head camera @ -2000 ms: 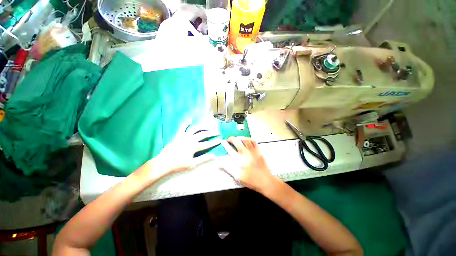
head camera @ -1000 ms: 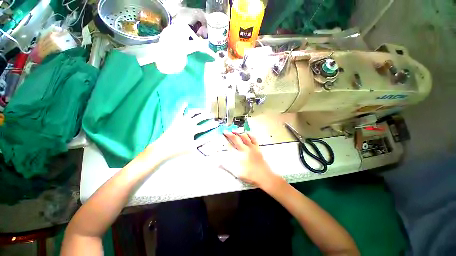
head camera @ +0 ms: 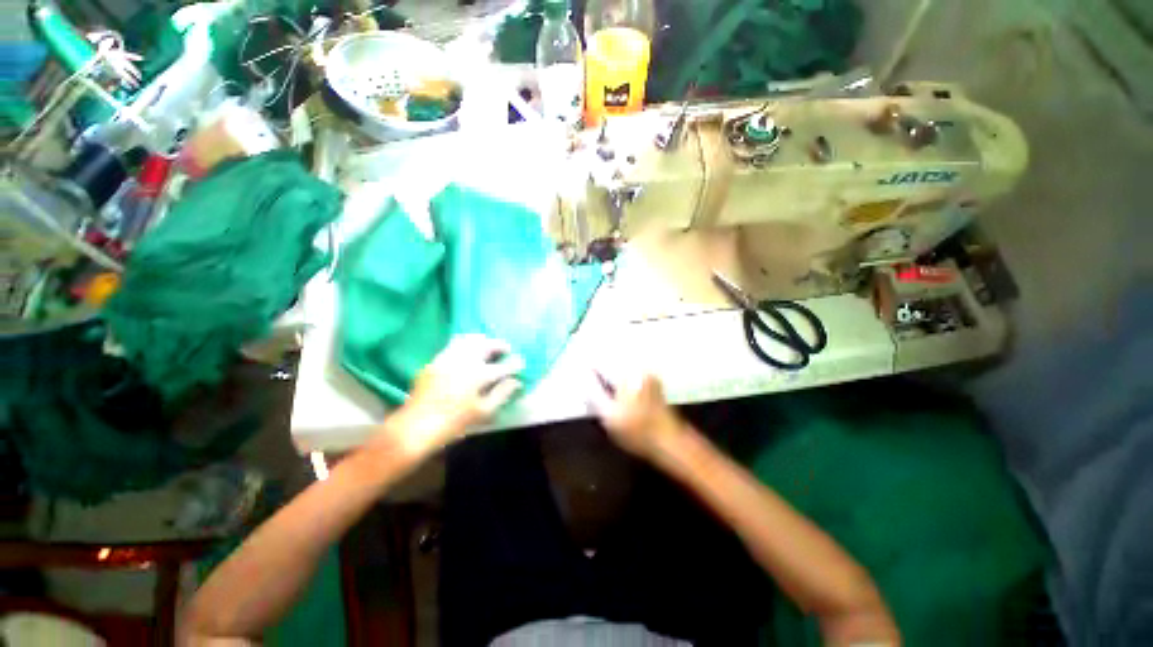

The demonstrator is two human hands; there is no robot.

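Note:
The green fabric panel (head camera: 506, 272) lies folded and rumpled on the white table, left of the needle. Its right corner reaches the presser foot (head camera: 602, 250). My left hand (head camera: 465, 387) has curled fingers on the panel's near edge and grips it. My right hand (head camera: 635, 415) is at the table's front edge, off the panel, with its fingers bent. It is blurred, and I cannot tell whether it holds anything. The cream sewing machine (head camera: 809, 171) stands right of the panel.
Black-handled scissors (head camera: 784, 335) lie right of the needle, before an accessory tray (head camera: 933, 303). A crumpled green pile (head camera: 221, 272) is at left. A colander (head camera: 392, 78) and an orange-yellow bottle (head camera: 617, 76) stand behind. A large green pile (head camera: 904, 506) is below the table at right.
Both hands have moved away from the needle toward the table's front edge. The panel is now bunched and folded near the needle. The whole view has shifted.

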